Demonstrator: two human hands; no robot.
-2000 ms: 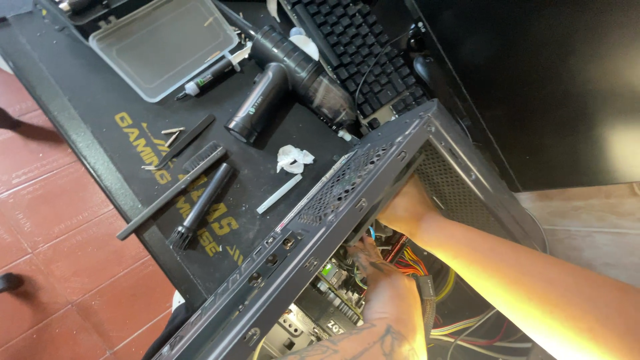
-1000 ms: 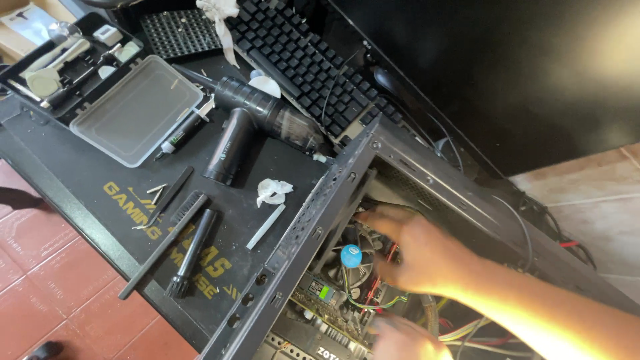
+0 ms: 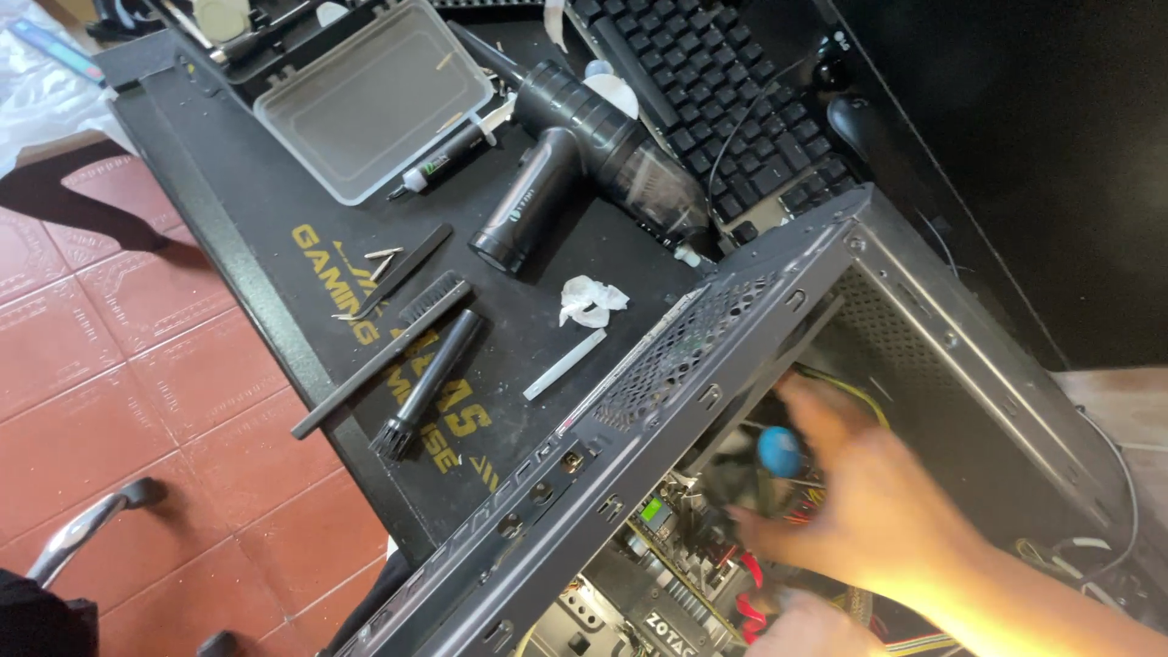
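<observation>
My right hand [image 3: 862, 493] reaches into the open computer case [image 3: 730, 365], its thumb and fingers spanning the sides of a blurred dark cooling fan [image 3: 744, 465] with a blue round hub [image 3: 780, 452]. My left hand [image 3: 812, 628] is lower in the case, partly cut off by the bottom edge, beside a red cable [image 3: 751, 593]; its fingertips are blurred, so its hold is unclear. A graphics card [image 3: 671, 630] and a green-labelled part [image 3: 653, 513] lie left of the hands. Yellow and red wires show around them.
On the black desk mat lie a handheld vacuum [image 3: 529, 196], a brush [image 3: 383, 356], a black round-bristled brush [image 3: 429, 383], tweezers [image 3: 411, 265], crumpled tissue [image 3: 591, 301], a grey strip [image 3: 566, 363] and a syringe [image 3: 443, 160]. A plastic-lidded case [image 3: 374, 100] and a keyboard [image 3: 721, 100] stand behind.
Two seconds ago my left forearm reached further into the case; it has drawn back toward the bottom edge. The blue hub, mostly hidden then, now shows beside my right hand.
</observation>
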